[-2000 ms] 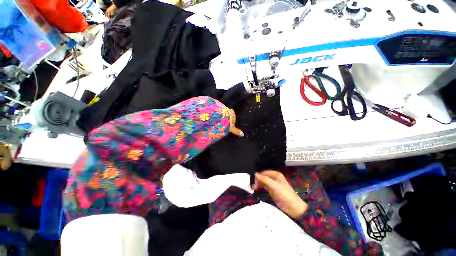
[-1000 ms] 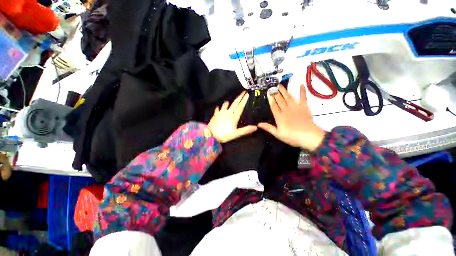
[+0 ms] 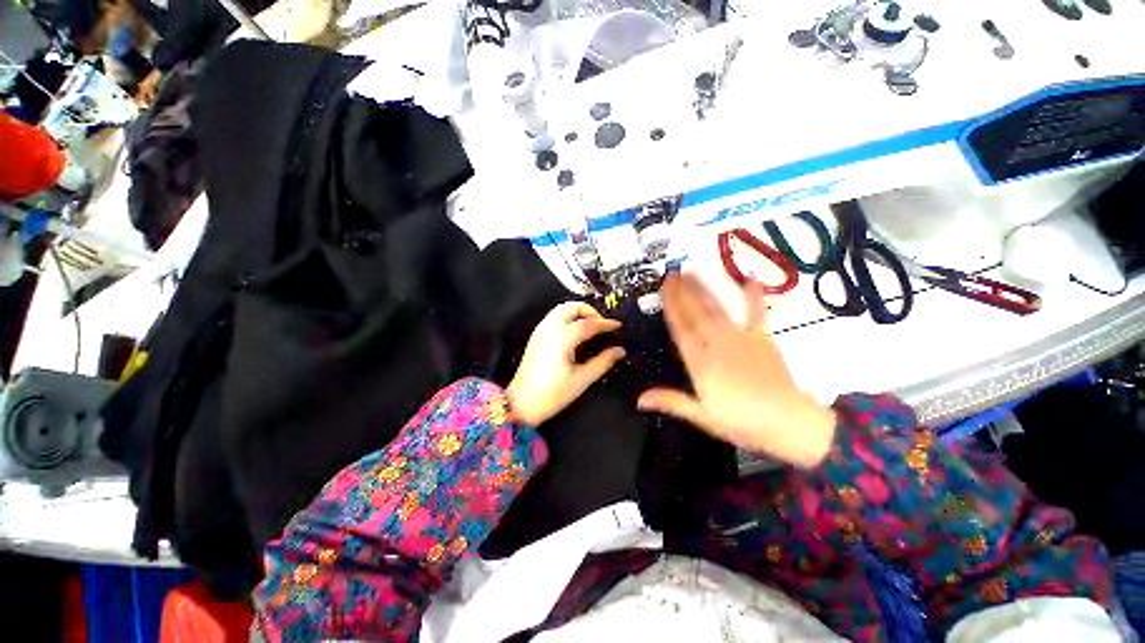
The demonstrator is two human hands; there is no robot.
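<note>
The black garment [image 3: 339, 327] lies heaped left of the needle. Its smaller black section [image 3: 584, 446] runs under the presser foot [image 3: 618, 286] of the white sewing machine [image 3: 741, 132]. My left hand [image 3: 561, 364] rests on the black cloth just left of and below the foot, fingers bent, thumb apart, not closed on anything visible. My right hand [image 3: 741, 377] is spread and slightly blurred, over the cloth's right side, fingertips beside the foot. The needle tip is hidden. A white cloth piece [image 3: 584, 534] lies near my lap.
Right of the needle lie scissors with red and green loops [image 3: 760, 261], black-handled scissors [image 3: 879, 283] and a slim red-handled tool [image 3: 992, 291]. A grey round-faced device [image 3: 50, 421] stands at the left. A marked ruler strip [image 3: 1005, 371] follows the table's front edge.
The view has shifted and tilted. My left fingers, straighter and flatter a second ago, are now bent. My right hand stays spread but is blurred. Two seconds ago it was low by the white cloth.
</note>
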